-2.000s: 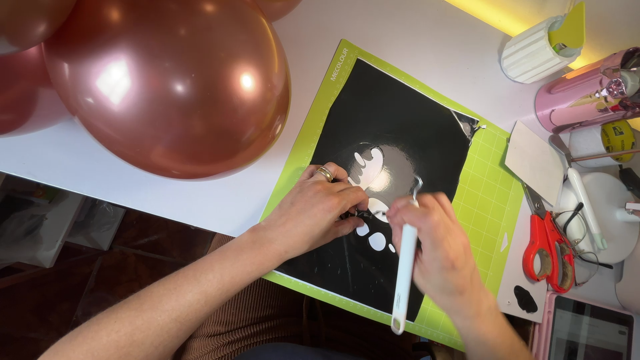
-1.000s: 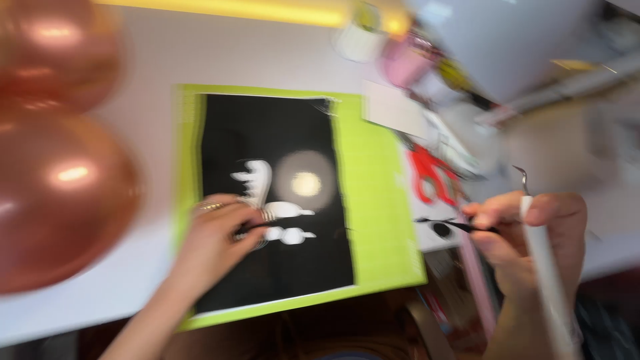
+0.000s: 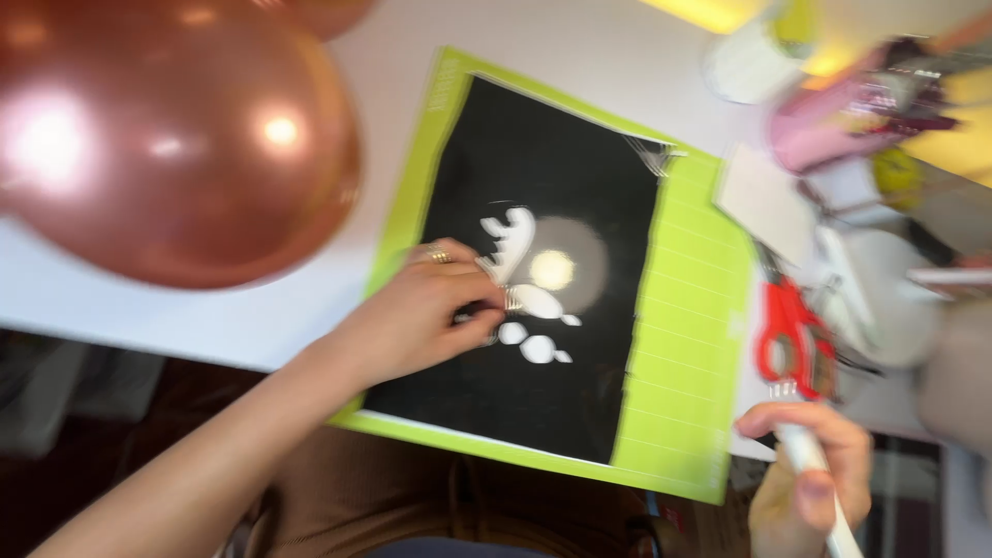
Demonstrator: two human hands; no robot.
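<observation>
A black vinyl sheet lies on a lime green cutting mat, with white cut-out shapes showing near its middle. On the sheet rests my left hand, with a ring on one finger; its thumb and fingertips come together beside the white shapes, and whether something thin is between them is hidden. My right hand is at the lower right, off the mat, closed around the white handle of a hook-tipped weeding tool. The tool's tip is blurred.
Large rose-gold balloons fill the upper left. Red-handled scissors lie right of the mat, below a pale card. A pink holder with tools and a white ribbed cup stand at the upper right.
My right hand has moved from over the black sheet to the right, off the mat; one second ago it also held a dark scrap. My left hand stays on the sheet. The view has swung.
</observation>
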